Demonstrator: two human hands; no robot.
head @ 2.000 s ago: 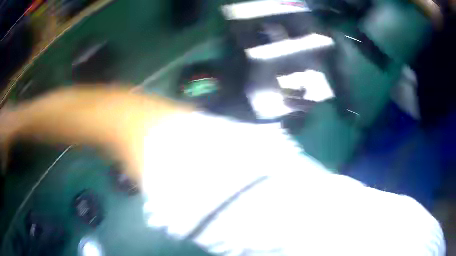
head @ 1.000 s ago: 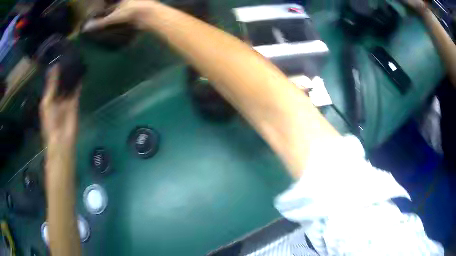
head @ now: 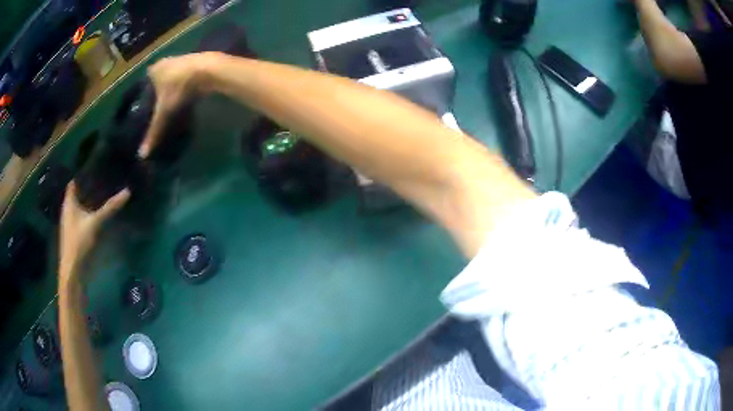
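Observation:
My left hand point(head: 84, 223) is at the left, its fingers and thumb around a black housing point(head: 108, 172), dark and blurred. My right hand point(head: 183, 80) reaches across from the right and grips another dark housing point(head: 153, 120) just behind it. The two dark shapes overlap, so I cannot tell whether they touch. An open housing with a green circuit board point(head: 280, 144) sits on the green bench below my right forearm. Logo caps point(head: 196, 257) lie nearer me, with another logo cap point(head: 141, 297) beside them.
White-rimmed discs point(head: 140, 356) lie at the lower left. A white and silver screw feeder point(head: 386, 56) stands behind my right forearm. A black screwdriver point(head: 511, 112), its cable and a dark phone point(head: 576, 79) lie at the right. More black parts line the left edge. Another person point(head: 698, 120) is at the right.
The view has shifted, and the feeder and phone appear further left. My left hand appears lower with its dark part, nearer my right hand. My right hand also appears lower, on a dark housing.

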